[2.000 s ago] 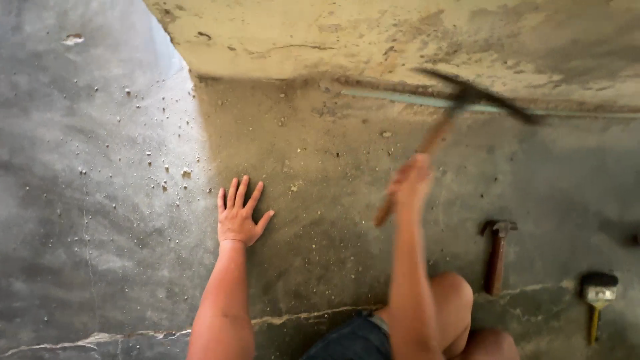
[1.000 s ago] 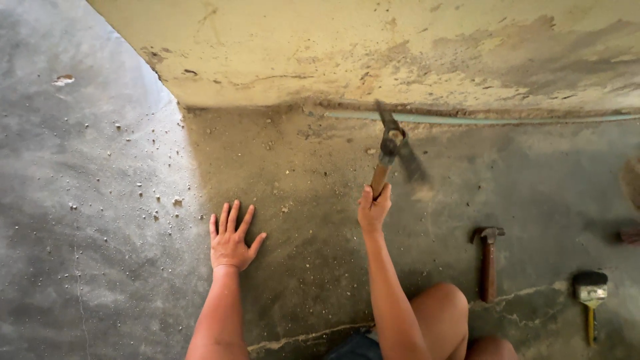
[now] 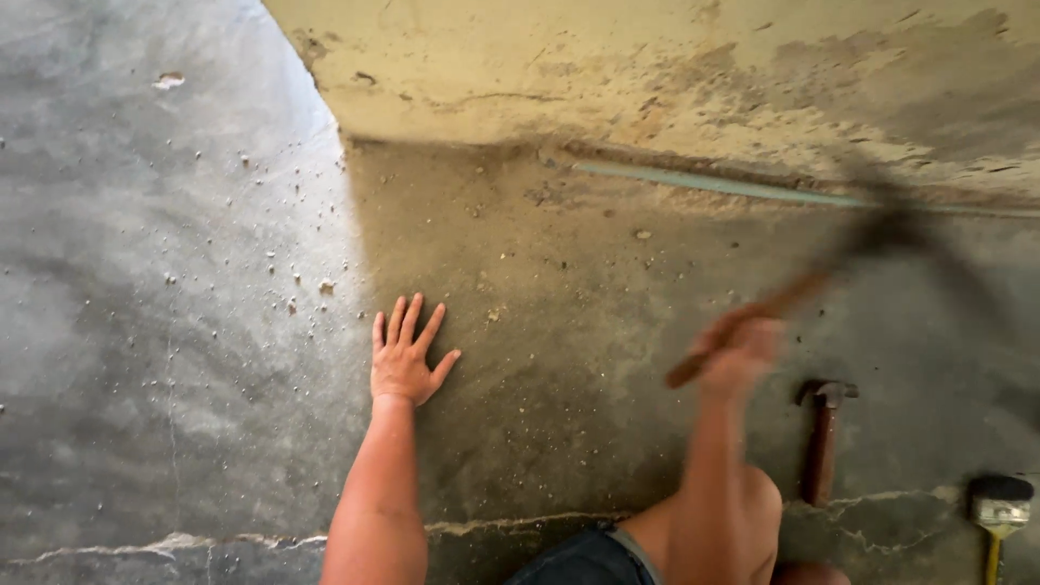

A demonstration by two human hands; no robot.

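My left hand (image 3: 406, 361) lies flat on the concrete floor (image 3: 520, 422), fingers spread, holding nothing. At right, my right hand (image 3: 735, 345) is closed around the wooden handle of a pickaxe-like tool (image 3: 800, 294); its dark two-ended head is blurred at the upper right and overlaps the view of the wall base. A pale green pipe or strip (image 3: 715, 183) runs along the foot of the yellow wall (image 3: 504, 73), where the surface is broken and crumbly. Below and right of my right hand, a claw hammer (image 3: 823, 455) with a reddish-brown handle rests on the floor.
A paintbrush (image 3: 1001, 516) with dark bristles and a yellow handle lies at the lower right edge. Small rubble bits (image 3: 327, 288) are scattered over the floor. A jagged crack (image 3: 487, 524) crosses it near my knees. The wall's corner stands at upper left.
My right hand has swung the tool away from the wall's foot, towards the right, since one second ago. My left hand stays flat on the floor.
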